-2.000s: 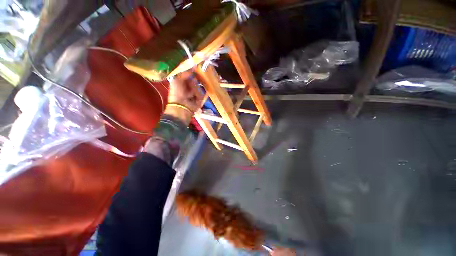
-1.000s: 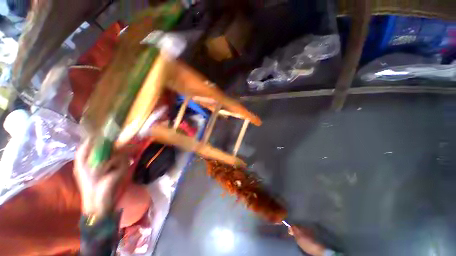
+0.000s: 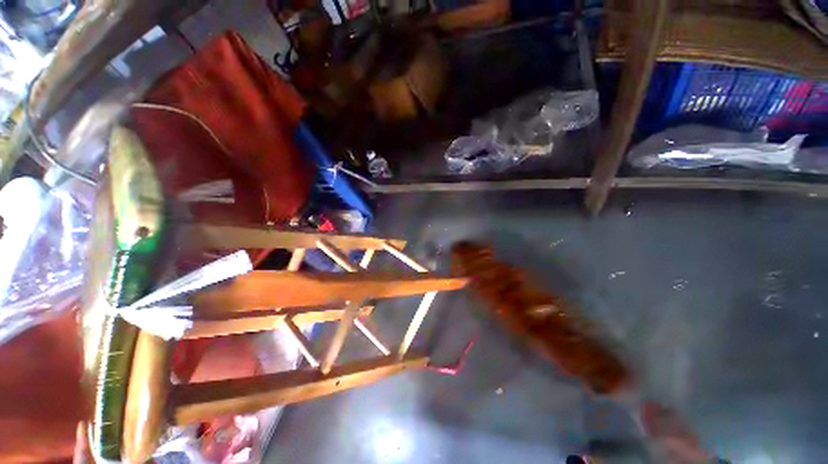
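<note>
The wooden stool (image 3: 318,290) is tilted onto its side at the left, its green-edged woven seat (image 3: 113,335) towards the left and its orange legs pointing right. White ties hang at the seat. Of my left hand (image 3: 82,446), only a sliver shows at the seat's lower left edge; the rest is hidden behind the seat or cut off. My right hand (image 3: 674,433), blurred at the bottom right, holds the orange-brown feather duster (image 3: 545,317) by its handle end, over the grey floor. The duster's tip is near a stool leg.
A pink-red thread (image 3: 454,364) and small white scraps lie on the floor. The red cloth (image 3: 227,118) and clear plastic lie at the left. A shelf edge (image 3: 490,185) with a wooden post (image 3: 628,109), plastic bags, a blue crate (image 3: 726,95) and cardboard (image 3: 726,41) is at the back.
The stool has turned further onto its side, and its seat has moved left and down. My left hand has dropped almost out of view. The duster has moved right and slightly up.
</note>
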